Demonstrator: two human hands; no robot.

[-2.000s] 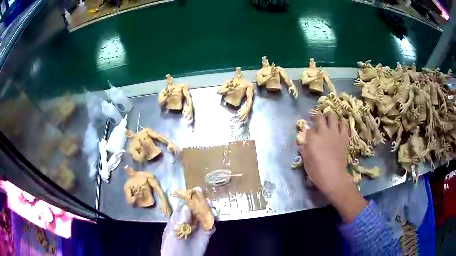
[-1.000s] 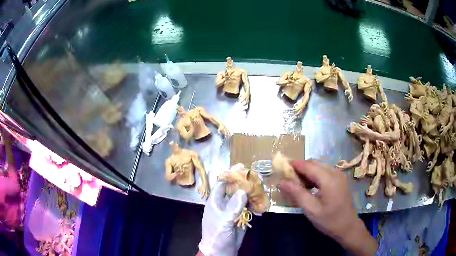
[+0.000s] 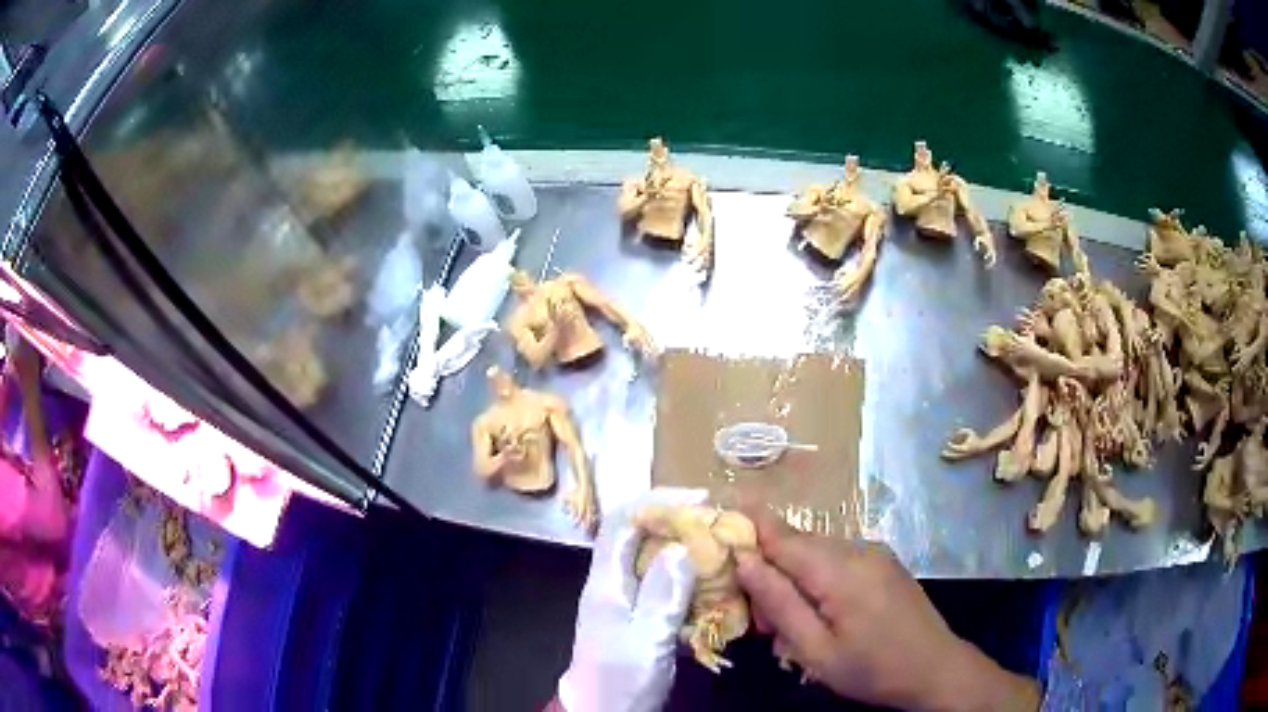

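My left hand [image 3: 626, 612], in a thin white glove, holds a tan torso [image 3: 712, 545] at the bench's front edge. My bare right hand [image 3: 848, 605] is closed at the torso's right side, fingertips against it; the arm part in its grip is mostly hidden by the fingers. The brown cardboard pad [image 3: 681, 403] lies just beyond my hands, with wet shiny streaks. A small clear glue dish [image 3: 744, 444] sits on it with a thin pale stick across it. A heap of tan arm parts [image 3: 1078, 369] lies to the right.
Several torsos with arms attached [image 3: 663, 202] stand along the bench's back edge and at left [image 3: 529, 442]. Squeeze bottles [image 3: 504, 181] and a limp white glove [image 3: 452, 341] lie near the slanted glass. A green belt [image 3: 765, 84] runs behind. Blue crates [image 3: 264, 612] are below.
My right hand has gone from the arm heap, over the cardboard with a tan part, to the torso in my left hand. The view has shifted, so the bench appears further left to right.
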